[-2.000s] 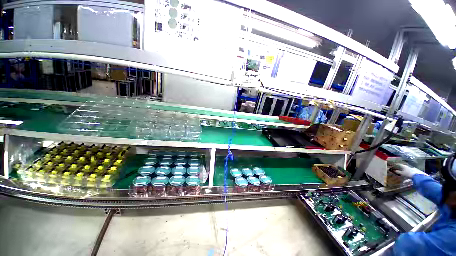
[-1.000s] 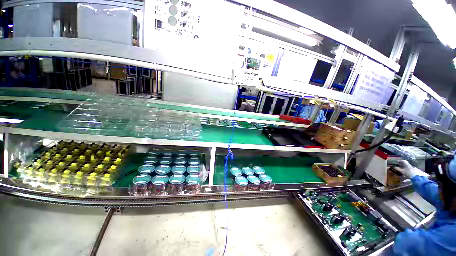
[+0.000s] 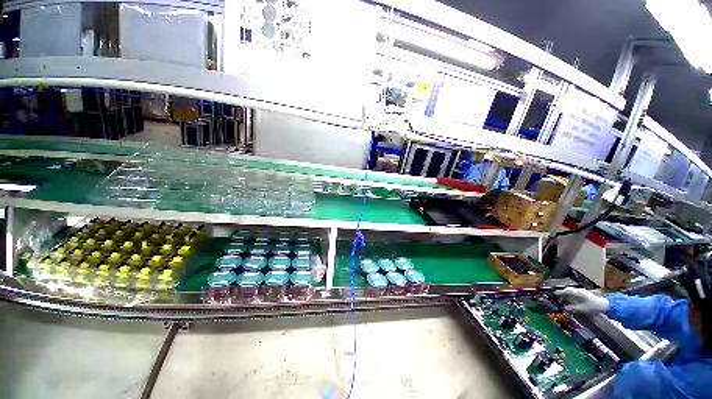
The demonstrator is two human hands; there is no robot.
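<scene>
Neither of my hands is in the picture. The green circuit board (image 3: pixel 556 343) lies in its dark carrier frame (image 3: pixel 500 357) at the lower right, with black parts and a small orange-yellow part on it. On the lower shelf stand yellow-topped components (image 3: pixel 117 253) in rows at the left. Blue-topped capacitors (image 3: pixel 251 279) stand in rows right of them, and a smaller group of the same capacitors (image 3: pixel 388 278) stands right of the shelf post. A small cardboard parts box (image 3: pixel 516 269) holds dark parts at the shelf's right end.
Another person in a blue smock (image 3: pixel 652 312) is at the right edge, a gloved hand (image 3: pixel 582 300) over the board's far edge. A blue cord (image 3: pixel 356 312) hangs in front of the shelf. Clear trays (image 3: pixel 211 187) lie on the upper shelf. A conveyor rail (image 3: pixel 234 312) runs below the shelving.
The other person's gloved hand has moved from the box at the right, leftward and down to the far edge of the board. The components on the shelf look unchanged.
</scene>
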